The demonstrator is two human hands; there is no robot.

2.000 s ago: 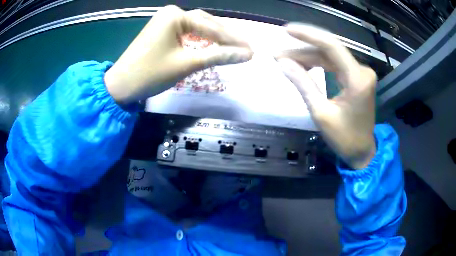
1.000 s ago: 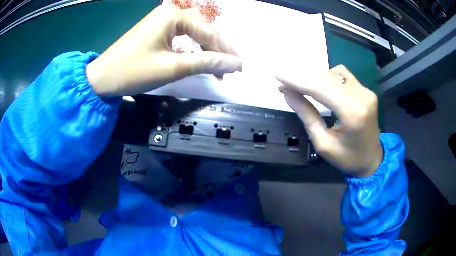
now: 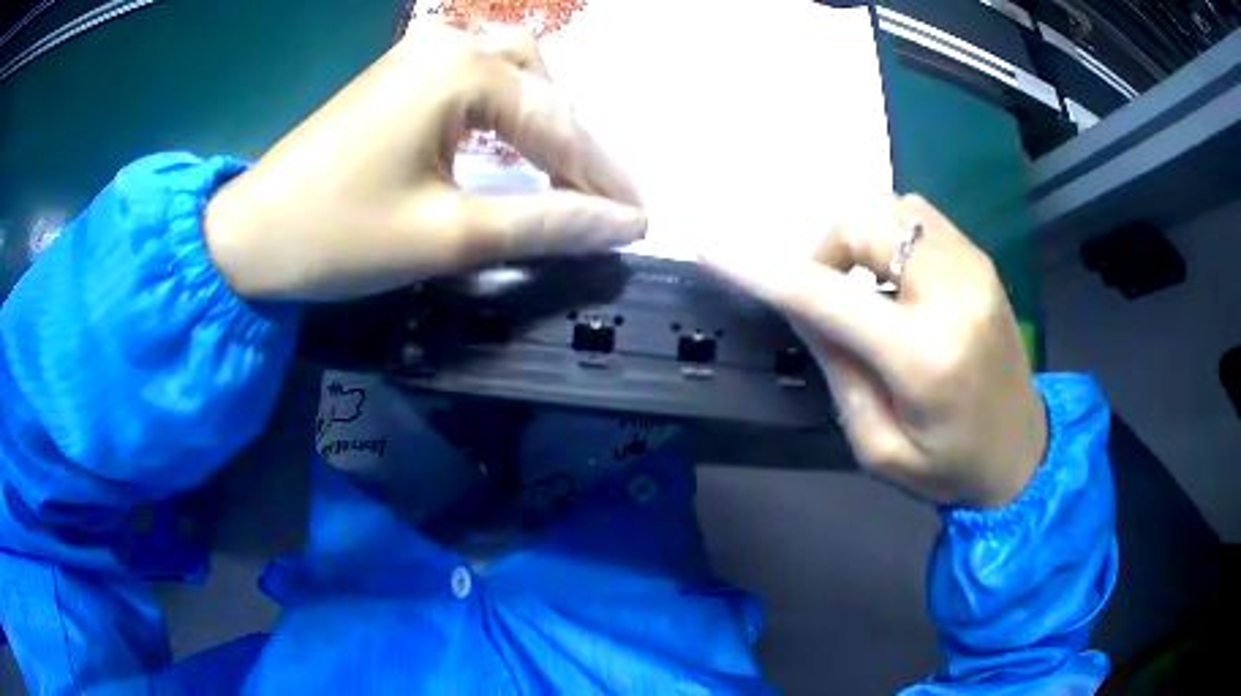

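My left hand (image 3: 449, 177) is bare and comes in from the left over the white tray (image 3: 735, 109). Its thumb and index fingertips meet just above the fixture's far edge; I cannot see whether a tiny part is between them. My right hand (image 3: 925, 354) is bare, with a ring, at the right end of the black fixture (image 3: 613, 374). Its blurred index finger reaches left to the fixture's far edge; any held part is too small to tell. Three square nests show; the left end is shadowed under my left hand. Small copper-red parts (image 3: 510, 14) lie at the tray's upper left.
The dark green bench top (image 3: 123, 102) lies around the tray. Silver conveyor rails (image 3: 966, 61) run behind at the upper right. A grey curved machine frame (image 3: 1130, 116) and a black object (image 3: 1136, 258) stand at the right. Blue sleeves and smock fill the lower picture.
Both hands have come down from over the tray to the fixture's far edge. The right index finger has stretched left. Tray and fixture have shifted up and slightly left in view.
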